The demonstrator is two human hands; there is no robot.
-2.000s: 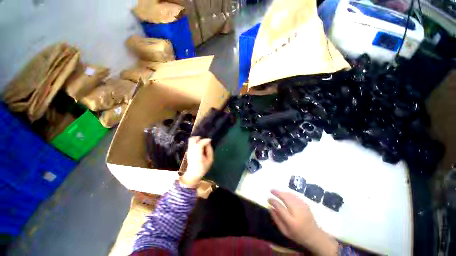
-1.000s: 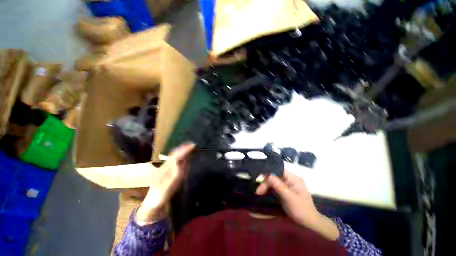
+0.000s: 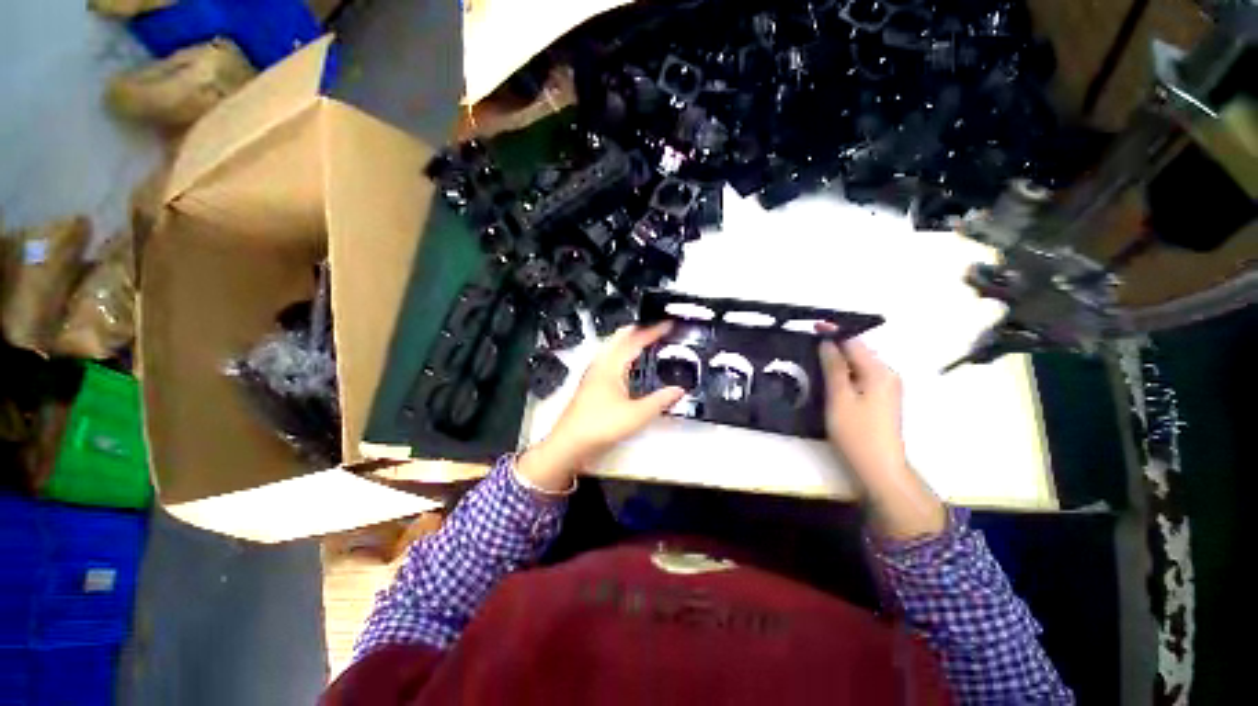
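Observation:
A long black socket housing (image 3: 738,393) is held over the near part of the white work sheet (image 3: 952,441). Three round recesses show on its side facing me, and three openings show white as ovals along its upper face. My left hand (image 3: 607,407) grips its left end, thumb on the near side. My right hand (image 3: 866,414) grips its right end. The three modules seen on the sheet before do not show separately now; I cannot tell if they sit in or behind the housing.
A heap of black socket modules (image 3: 828,111) lies behind the sheet. More black housings (image 3: 462,359) lie on the green bench top (image 3: 393,400). An open cardboard carton (image 3: 235,483) stands left. The metal screwdriver head (image 3: 1049,283) hangs at right. Blue and green crates are at far left.
The housing has come from the left to in front of me, over the sheet, and both hands now hold its ends. The view has shifted, and the screwdriver shows at right.

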